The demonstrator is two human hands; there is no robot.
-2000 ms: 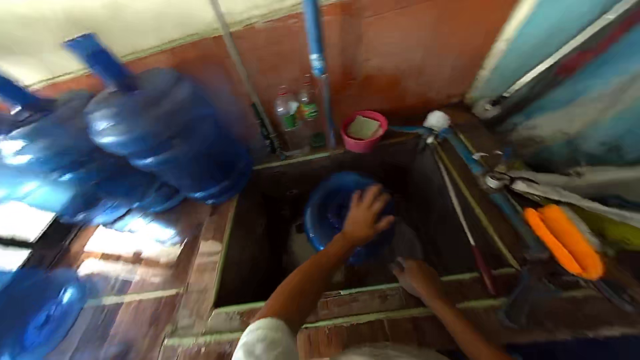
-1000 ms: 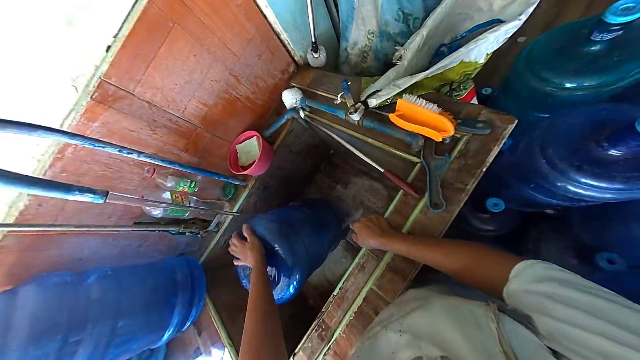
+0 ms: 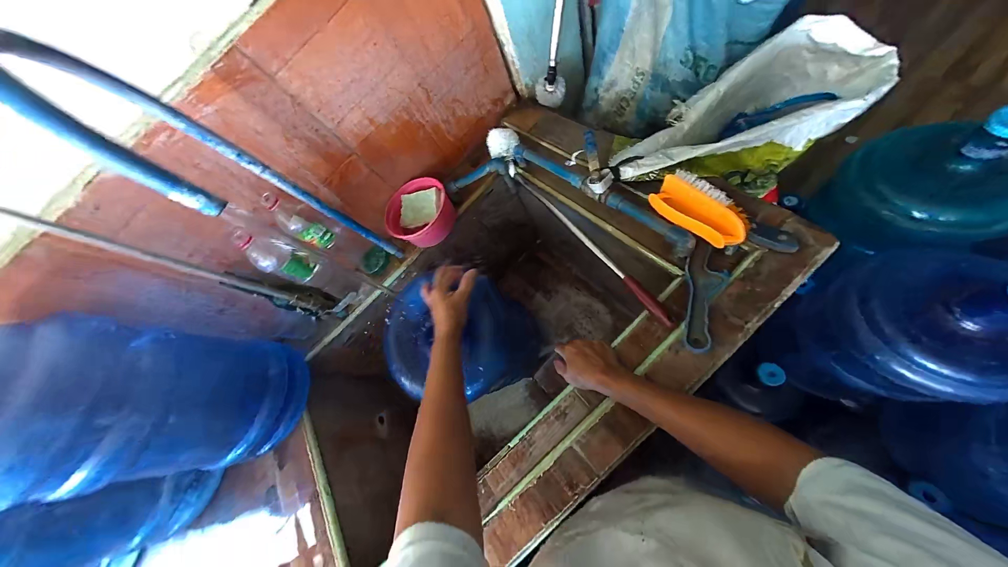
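Observation:
A blue plastic water jug (image 3: 504,339) lies tilted in the tiled basin (image 3: 346,472), its round bottom facing left. My left hand (image 3: 449,299) is over that bottom with its fingers spread; whether it touches the plastic is unclear. Near the jug's other end, above the basin's front ledge, is my right hand (image 3: 587,365), fingers curled; the jug's neck is hard to make out there, so its grip cannot be told. A long thin rod with a red handle (image 3: 647,302) leans across the basin's right corner, beyond my right hand.
A pink bowl (image 3: 435,233) with a pale sponge sits on the back rim. An orange brush (image 3: 699,211) and a dark wrench-like tool (image 3: 698,303) lie on the right ledge, beside blue pipes (image 3: 630,209). More large jugs (image 3: 150,402) stand left and right. Small bottles (image 3: 276,256) are by the wall.
The jug showed its round end upward between my hands two seconds ago; it then lay on its side. My left hand has since shifted over its bottom. The view has swung round to the right.

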